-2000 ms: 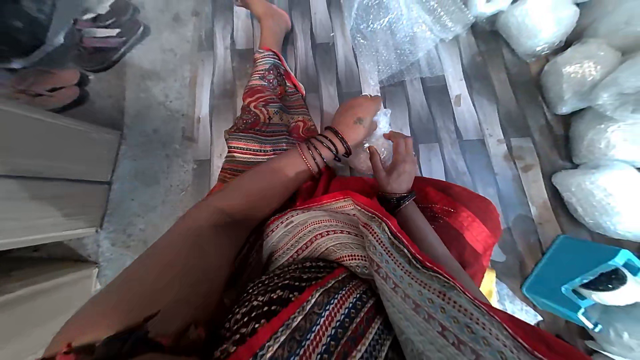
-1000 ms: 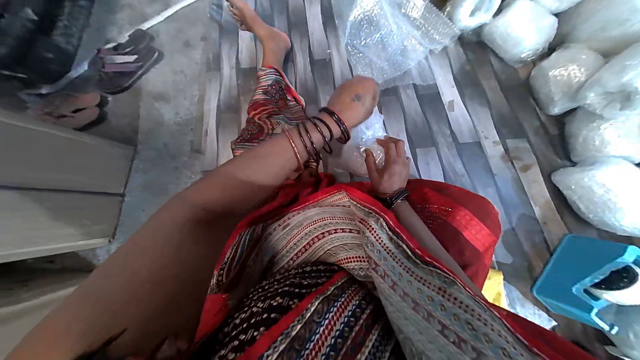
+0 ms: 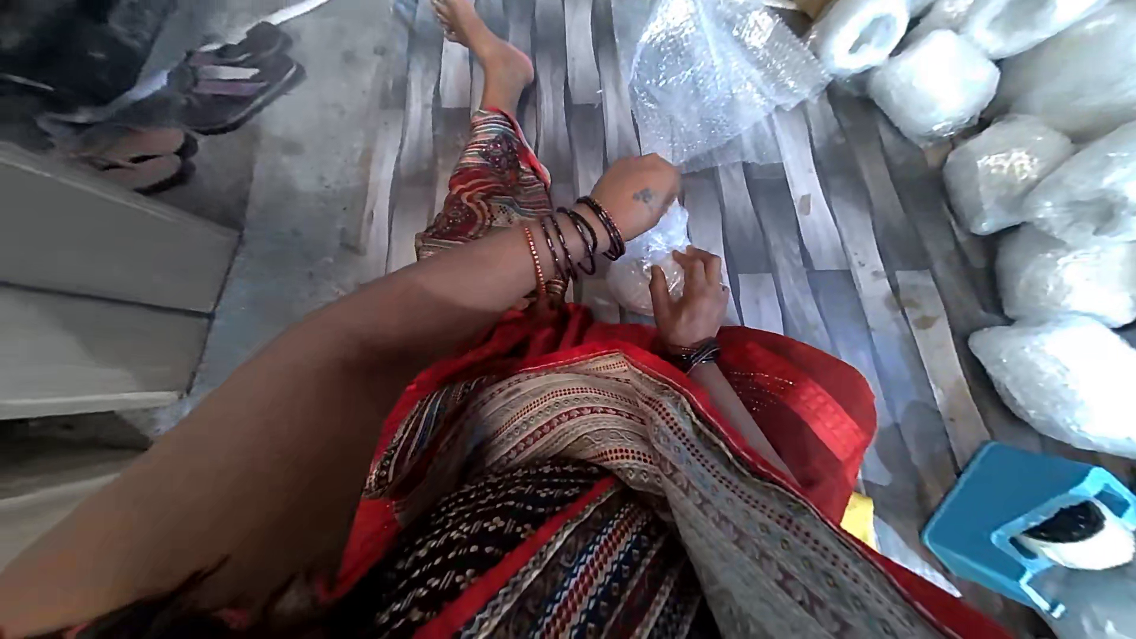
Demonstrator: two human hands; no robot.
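Observation:
A small bundle in clear plastic wrap (image 3: 632,282) lies on the floor in front of my lap. My left hand (image 3: 635,195), with bangles at the wrist, is bent over the bundle's far side, where loose plastic rises toward it; its fingers are hidden beneath the hand. My right hand (image 3: 692,297) rests with curled fingers and thumb against the bundle's right side. What is inside the wrap cannot be made out. Beyond both hands a loose sheet of bubble wrap (image 3: 710,80) is spread on the floor.
Several plastic-wrapped bundles (image 3: 1056,373) line the right side. A blue plastic stool or holder (image 3: 1003,515) with a black and white item is at the lower right. Sandals (image 3: 240,84) and a grey cabinet (image 3: 98,257) are on the left. My bare foot (image 3: 501,62) extends forward.
My left hand has shifted slightly forward, so the gap between my hands is wider than two seconds ago. My right hand has stayed at the wrapped bundle.

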